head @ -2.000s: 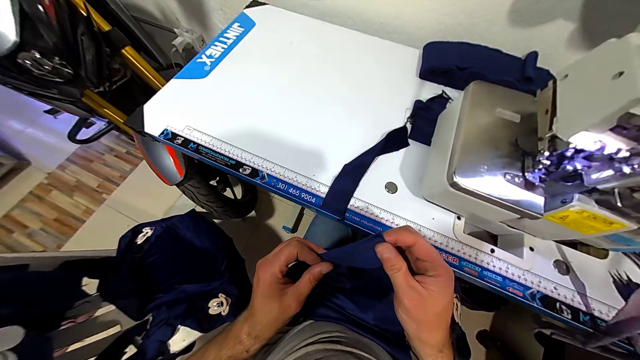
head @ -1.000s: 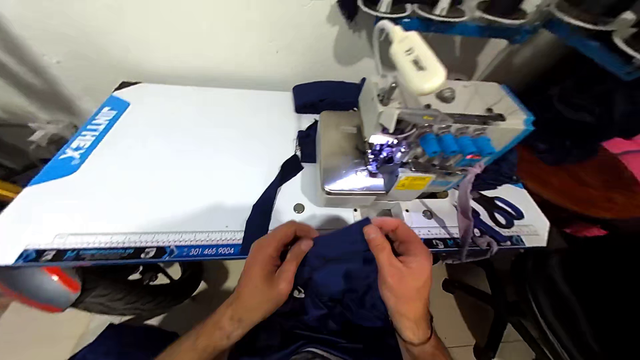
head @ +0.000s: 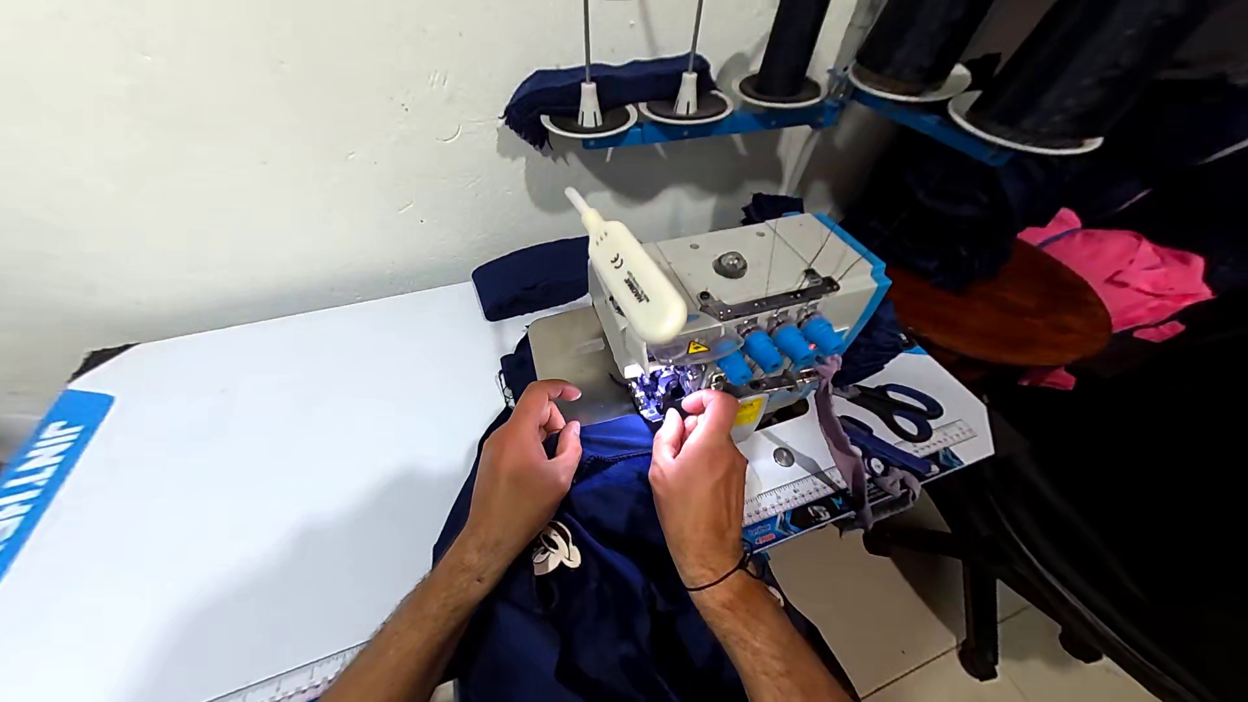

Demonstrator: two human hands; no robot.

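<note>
A navy fabric garment (head: 604,546) with a pale printed motif hangs over the table's front edge, its upper end lying at the lit needle area of an overlock sewing machine (head: 741,283). My left hand (head: 526,468) is over the cloth at the left, thumb and index finger apart; whether it pinches any cloth cannot be told. Beside the presser foot, my right hand (head: 700,478) has its fingertips drawn together at the cloth's edge, and the fingers hide what is between them.
Scissors (head: 902,409) and a mauve fabric strip (head: 843,439) are right of the machine on the white table (head: 292,448). A folded navy piece (head: 536,278) lies behind. Thread cones (head: 790,49) stand on a rack above. A round brown seat (head: 1014,312) holds pink cloth (head: 1121,263).
Both hands have moved with the navy cloth from in front of the table up to the machine's needle area. The view has swung right. The left hand's fingers have spread.
</note>
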